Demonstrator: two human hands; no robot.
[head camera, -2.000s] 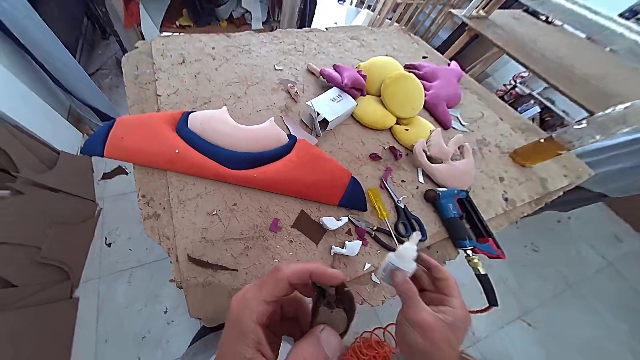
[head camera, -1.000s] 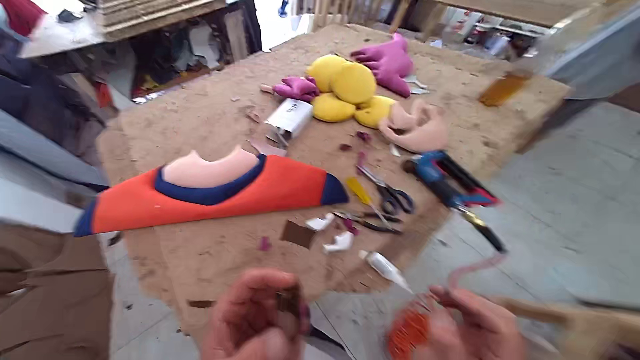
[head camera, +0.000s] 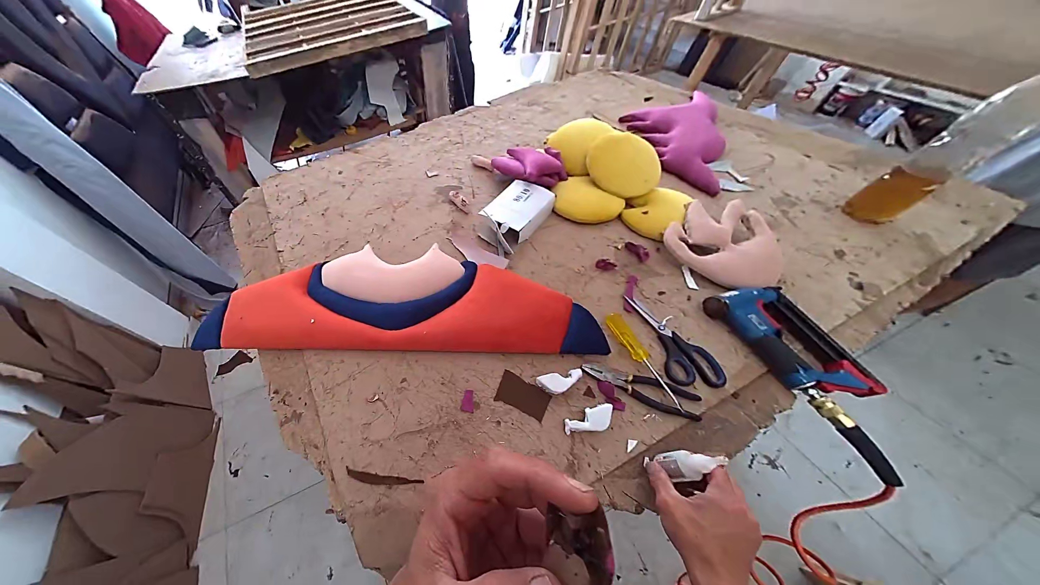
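Observation:
Between the fingers of my left hand (head camera: 496, 520) is a small dark brown piece (head camera: 583, 540), partly covered by the fingers. My right hand (head camera: 708, 520) grips a small white squeeze bottle (head camera: 686, 465) lying sideways at the table's near edge. Beyond my hands are white padded bits (head camera: 589, 418), a brown scrap (head camera: 522, 396), pliers (head camera: 642, 386), a yellow-handled screwdriver (head camera: 627, 337) and scissors (head camera: 678, 349). An orange and blue padded panel with a pale pink inset (head camera: 406, 325) lies at left centre.
A blue pneumatic stapler (head camera: 784, 349) lies at the right edge, its orange hose (head camera: 812, 512) hanging down. Farther back are yellow padded discs (head camera: 623, 165), a purple padded piece (head camera: 682, 138), a pale pink padded piece (head camera: 731, 244) and a white box (head camera: 517, 213). Brown sheets (head camera: 106, 455) lie at left.
The bottle was upright in my right hand at first, then lay by the table edge with that hand apart from it; now the hand grips it. The left hand still holds the brown piece.

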